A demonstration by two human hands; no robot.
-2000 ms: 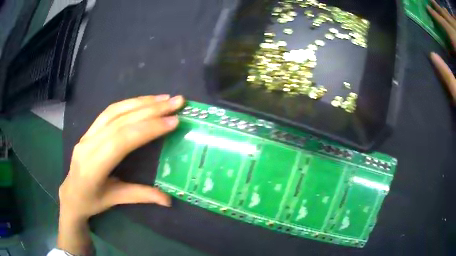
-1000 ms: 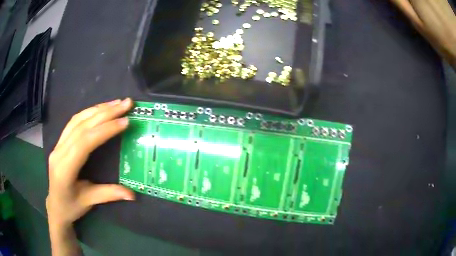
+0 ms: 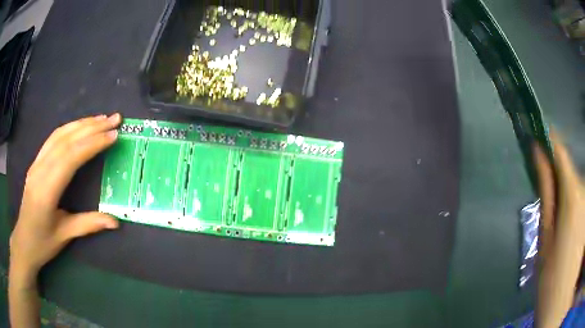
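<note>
A green PCB panel (image 3: pixel 215 179) lies flat on the black work mat (image 3: pixel 391 192), with its ringed holes along the far edge. My left hand (image 3: pixel 61 186) holds its left end, fingers at the far corner and thumb at the near corner. The black parts tray (image 3: pixel 224 114) stands just beyond the panel, with many loose gold pieces (image 3: pixel 205 77) inside. My right hand (image 3: pixel 558 218) is at the far right, blurred, its fingertips at the near end of stacked PCB panels (image 3: pixel 497 64). Whether it grips any is unclear.
A shiny silver packet (image 3: pixel 530 240) lies on the dark green bench (image 3: pixel 487 256), partly behind my right hand. Black ribbed pieces (image 3: pixel 14 83) are at the far left, beside the mat. A blurred pale object is in the top right corner.
The view has shifted right, so the panel and tray appear further left. My left hand stays on the panel's left end. My right hand has come down from the upper right beside the stacked panels.
</note>
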